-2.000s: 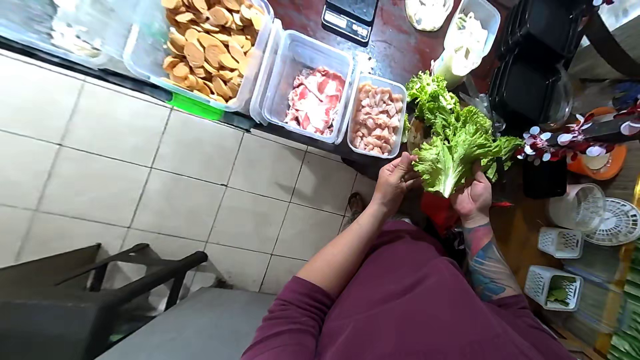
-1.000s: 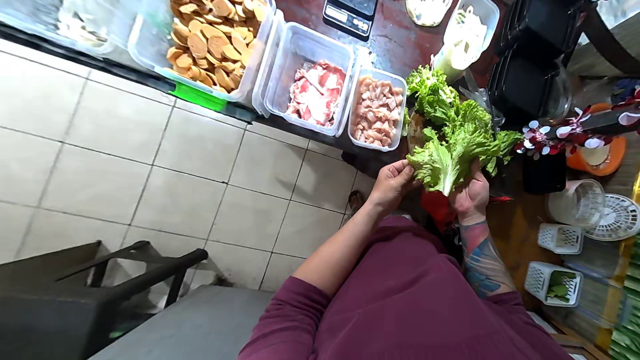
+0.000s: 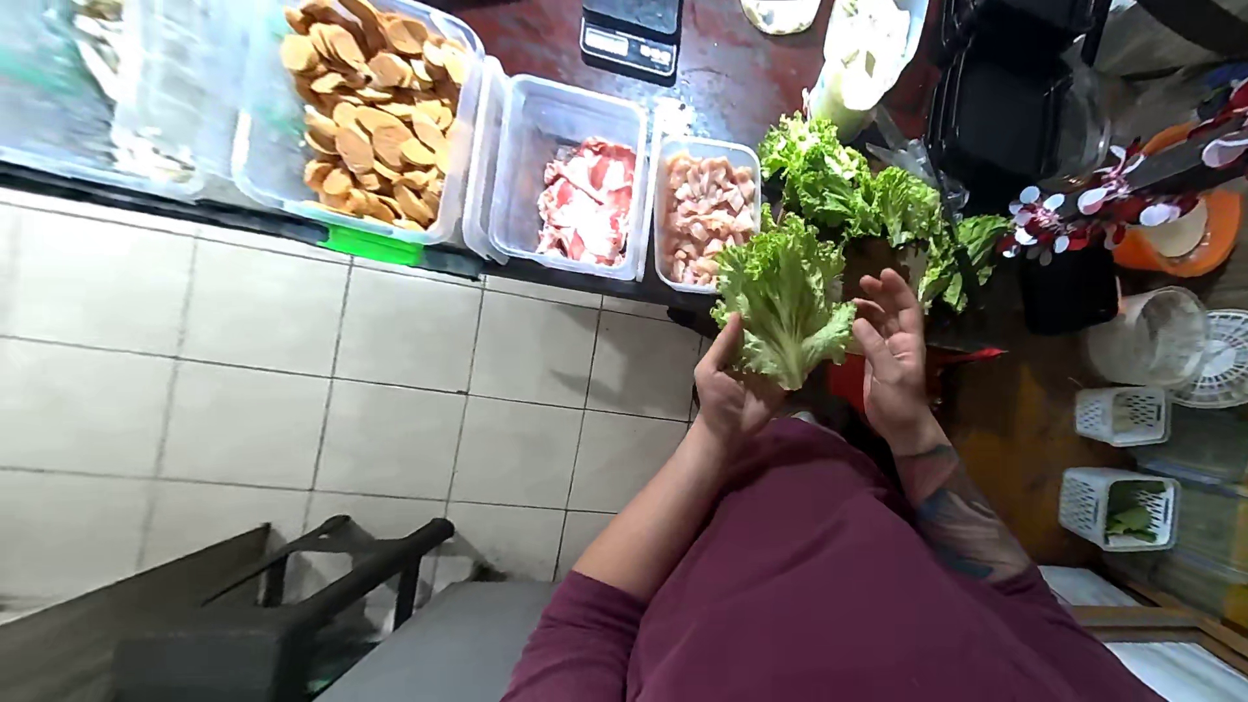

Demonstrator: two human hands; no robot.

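A green, frilly lettuce leaf [image 3: 786,302] rests in my left hand [image 3: 738,388], its pale stem end pointing toward my body and my thumb over its left side. To its right my right hand [image 3: 892,351] is raised with fingers apart and nothing in them. More leaf lettuce [image 3: 829,180] lies behind the hands, at the table's edge. Just left of the held leaf stands a clear plastic container of cut pale pink meat [image 3: 707,210]. Beside that, another container holds thin red and white meat slices [image 3: 590,200].
A large tub holds orange-brown oval slices [image 3: 385,117]. A digital scale [image 3: 631,44] sits at the back. Black plastic containers [image 3: 999,107], a flowered branch [image 3: 1102,200] and white baskets [image 3: 1121,416] are on the right. A grey seat [image 3: 448,639] and a black metal frame stand lower left.
My right hand has let go of the leaf and moved apart from it. The leaf has shifted left relative to the other lettuce, in my left hand.
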